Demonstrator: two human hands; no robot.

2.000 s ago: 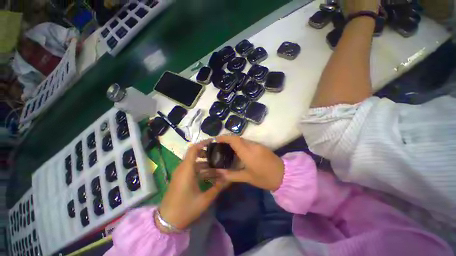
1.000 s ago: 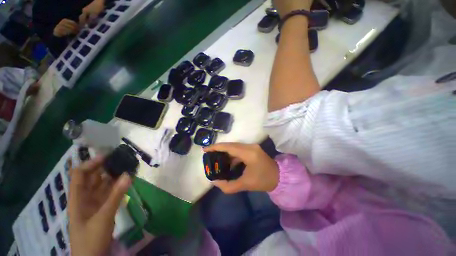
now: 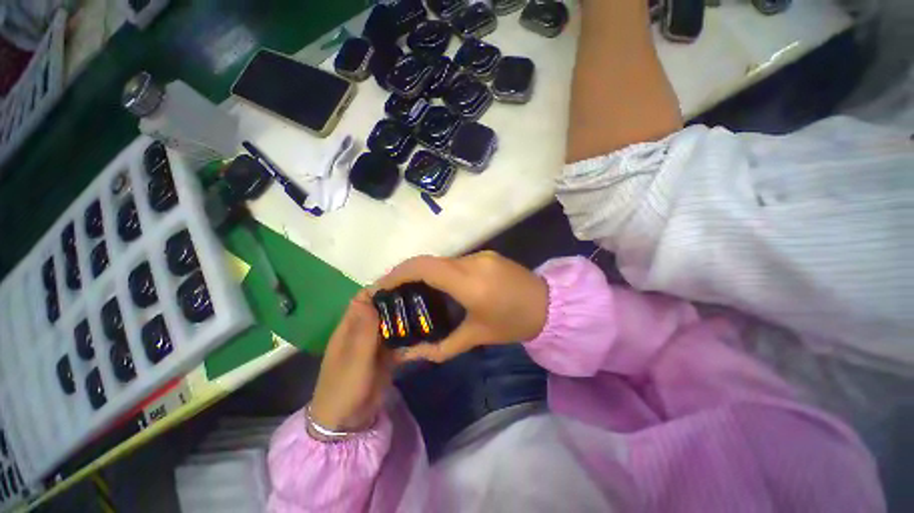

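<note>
My right hand (image 3: 476,301) holds a stack of three glossy black units (image 3: 403,315) on edge, with orange reflections along their rims. My left hand (image 3: 351,361) grips the stack from the left side; its fingertips are partly hidden. Loose black units (image 3: 438,126) lie in a pile on the white bench above my hands. A crumpled white cloth (image 3: 332,175) lies left of the pile. A white tray (image 3: 225,291) at the left holds black units in its pockets.
A smartphone (image 3: 293,90), a dark pen (image 3: 281,178), a small dark strip (image 3: 431,203) and a bottle (image 3: 190,118) are on the bench side. A green mat (image 3: 311,286) lies beside the tray. Another person's forearm (image 3: 621,85) crosses the bench.
My left hand has come from the tray side, where it held a black item, back to my right hand. The right hand's stack now shows three units instead of two. The view has shifted.
</note>
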